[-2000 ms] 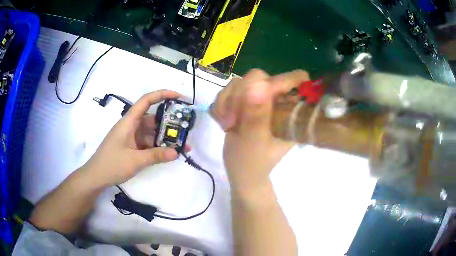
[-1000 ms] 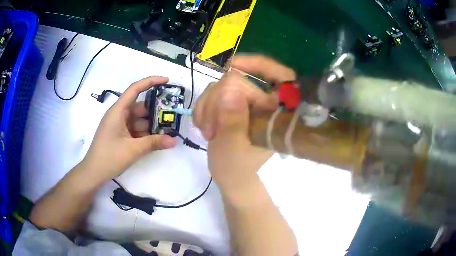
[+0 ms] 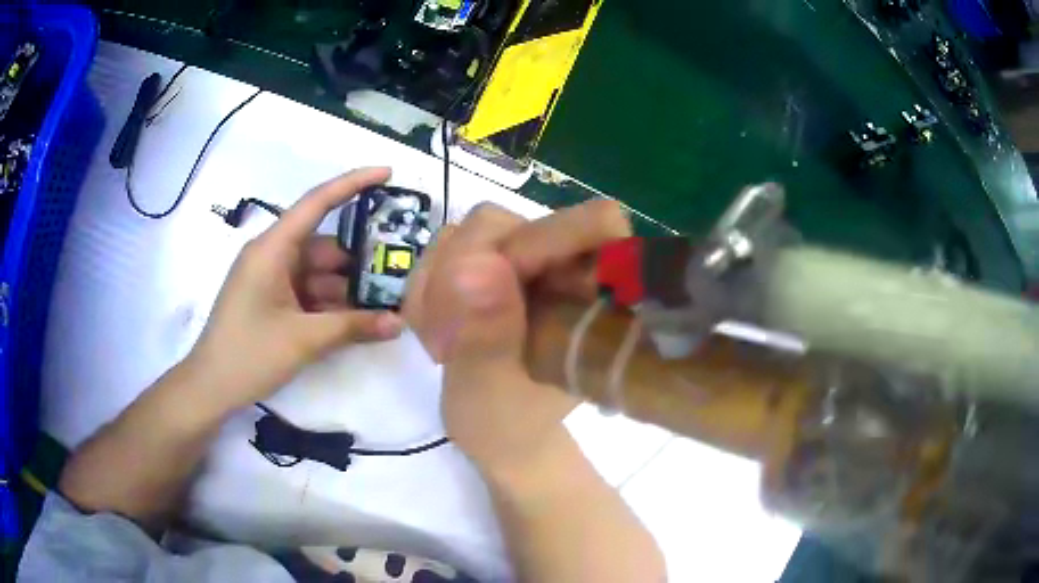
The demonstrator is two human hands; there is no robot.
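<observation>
A power adapter board (image 3: 398,261) with a yellow transformer sits in its open black case. My left hand (image 3: 291,285) grips the case by its edges, open side up. My right hand (image 3: 484,308) is closed around the front of the glue dispensing gun (image 3: 706,382), which has a brown barrel. The fingers of my right hand are right beside the board's right edge and hide the nozzle tip. A red piece (image 3: 620,271) lies by the right index finger. A bundled black cord (image 3: 303,442) lies below on the white sheet.
A blue basket (image 3: 51,171) with boards stands at left. Another black cord (image 3: 139,125) lies on the white work sheet (image 3: 125,342). A yellow-black divider bar (image 3: 530,77) crosses the green belt (image 3: 706,103), which carries adapters. A thick off-white hose (image 3: 889,313) runs right.
My right hand and the gun have moved left, closer to the board, and the gun tilts more. The pale nozzle seen earlier is now hidden. My left hand still holds the adapter.
</observation>
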